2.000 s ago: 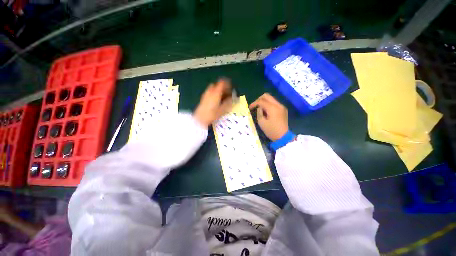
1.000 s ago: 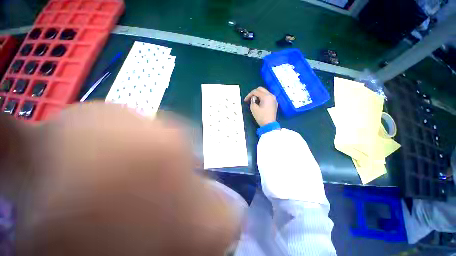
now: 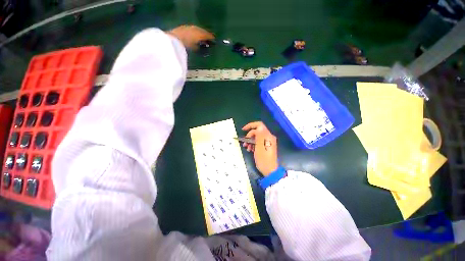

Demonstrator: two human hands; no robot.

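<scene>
My left hand [image 3: 192, 36] reaches over the pale rail onto the green conveyor belt. A small dark module [image 3: 205, 45] is at its fingertips; whether the fingers grip it cannot be told. My right hand [image 3: 265, 150] holds tweezers [image 3: 247, 140] like a pen, their tip over the upper right edge of the adhesive sheet [image 3: 224, 173]. The sheet is white with blue print and yellow edges. The blue bin [image 3: 344, 121], right of my right hand, holds many small white pieces [image 3: 302, 109].
A red tray [image 3: 63, 69] with dark units in pockets lies at left, partly behind my left sleeve. More modules [image 3: 299, 45] lie on the conveyor beyond the rail [image 3: 352, 71]. Yellow release paper [image 3: 392, 137] and a tape roll [image 3: 432, 133] are at right.
My left hand was over the sheet, then large and blurred close to the camera; now it is at the conveyor. My left sleeve now covers the spare sheets' area. The view has shifted.
</scene>
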